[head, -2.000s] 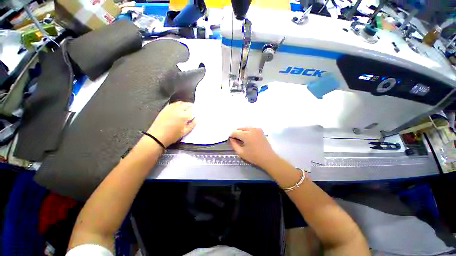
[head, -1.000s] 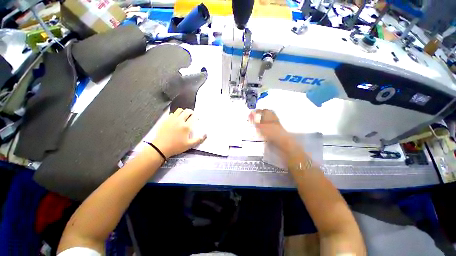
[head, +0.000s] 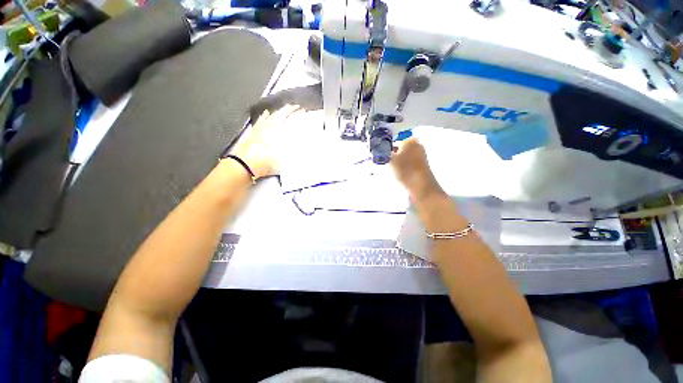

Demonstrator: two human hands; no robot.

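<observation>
A large dark grey-brown fabric panel (head: 161,123) lies on the left of the table, its right part running to the needle area. My left hand (head: 271,142) lies flat with spread fingers on the panel's pale part, left of the presser foot (head: 350,129). My right hand (head: 410,163) is just right of the dark round knob (head: 382,142), fingers bent and blurred; whether it grips fabric cannot be told. The white sewing machine (head: 479,82) stands over the work. A small pale piece (head: 479,217) lies partly under my right wrist.
A dark fabric roll (head: 129,51) and narrow dark pieces (head: 34,142) are at the far left. Thread snips (head: 596,234) lie on the bed at right. A printed ruler (head: 337,256) runs along the front edge. Pale and grey pieces (head: 592,351) hang below the table at lower right.
The panel's pale edge has moved up from the front of the bed towards the needle. Both hands have moved up, the right beside the knob. The view has shifted closer to the machine.
</observation>
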